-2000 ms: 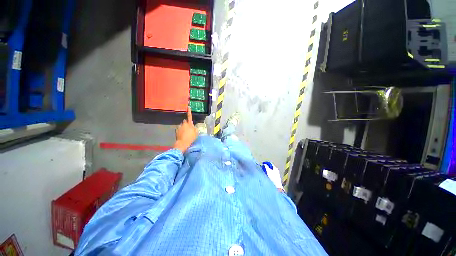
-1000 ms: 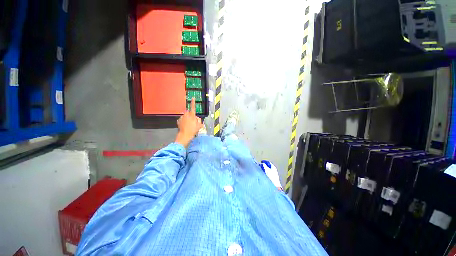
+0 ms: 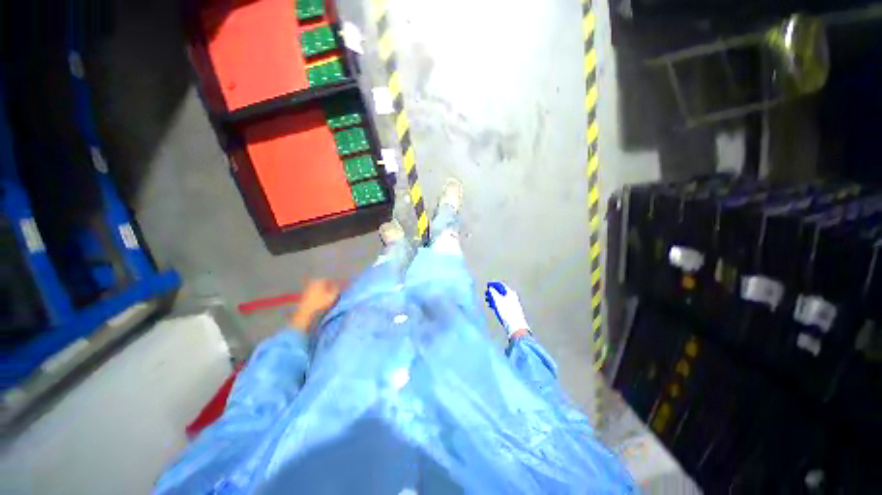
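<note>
Two black totes (image 3: 324, 235) with red liners (image 3: 295, 164) stand on the floor ahead, left of the striped tape. Green circuit boards (image 3: 352, 141) lie in a row along their right side. My left hand (image 3: 314, 302) is bare and blurred, low beside my body and apart from the totes; its fingers cannot be made out and nothing shows in it. My right hand (image 3: 508, 307) hangs at my right side in a white glove with blue at the fingers. The fingers look curled; whether they hold anything is hidden.
A blue rack (image 3: 121, 227) and white cabinet (image 3: 116, 387) are at left, with a red crate (image 3: 210, 406) partly showing. Rows of black totes (image 3: 720, 329) stand at right, below a stool (image 3: 798, 53). Yellow-black tape (image 3: 592, 164) edges the aisle.
My left hand has drawn back from pointing over the boards to beside my body. The view has turned, so the totes appear tilted and farther left. My right hand shows more fully.
</note>
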